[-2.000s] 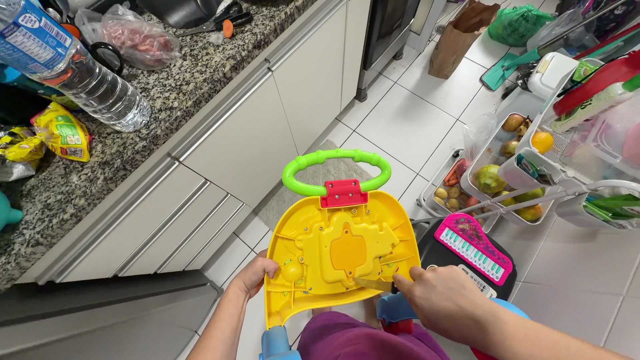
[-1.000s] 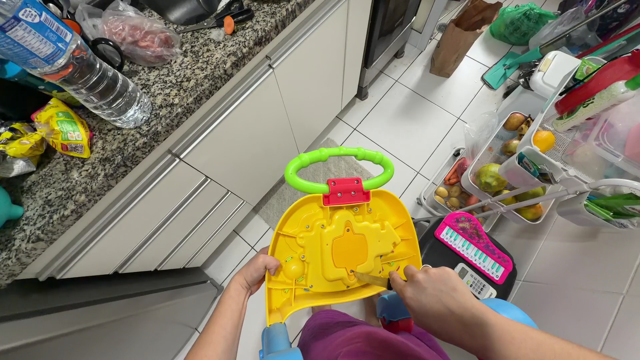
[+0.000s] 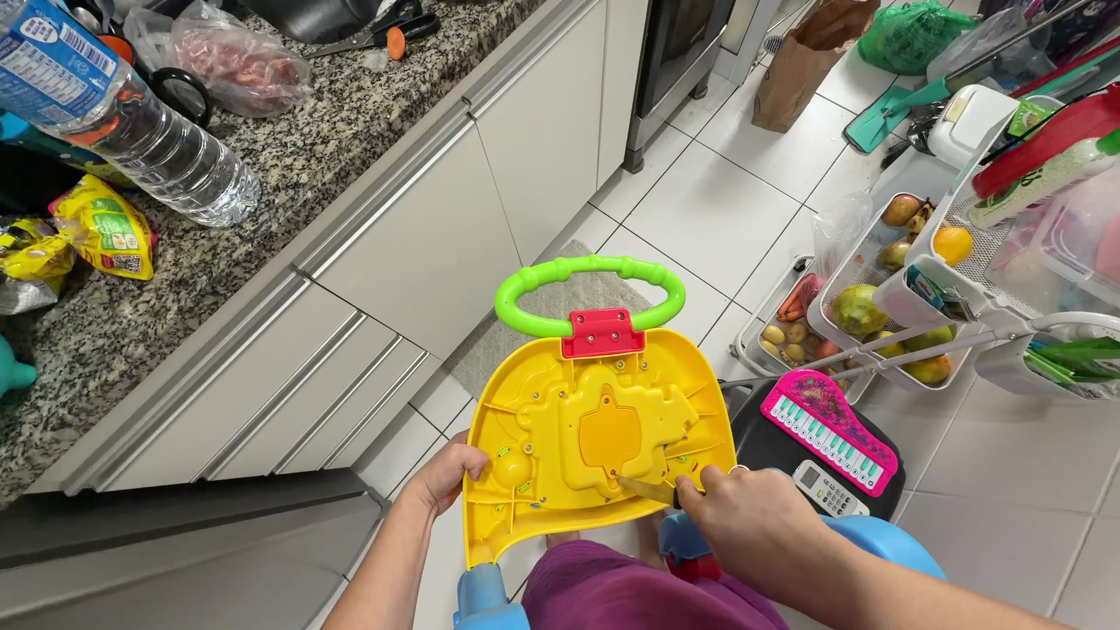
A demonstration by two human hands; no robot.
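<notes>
A yellow plastic toy panel [image 3: 542,411], its screwed underside facing up, rests over my lap. A green handle [image 3: 595,271] joins its far edge through a red bracket [image 3: 604,332]. In its middle is an orange-yellow battery cover [image 3: 610,435] with a screw at either end. My left hand [image 3: 451,472] grips the panel's left rim. My right hand [image 3: 744,512] holds a small knife [image 3: 647,490] by its dark handle, and the blade tip is at the cover's lower screw. Blue plastic parts [image 3: 490,599] show under the panel.
Left is a granite counter [image 3: 350,114] with a water bottle [image 3: 175,149], yellow packets [image 3: 105,227] and scissors [image 3: 376,35]. Right stand a cart with fruit baskets [image 3: 831,306], a pink toy piano [image 3: 831,429] and a remote control [image 3: 829,490]. A paper bag [image 3: 801,70] stands farther off.
The knife blade has shifted slightly left over the panel, and its tip is now at the lower screw of the cover. My left hand stays on the left rim.
</notes>
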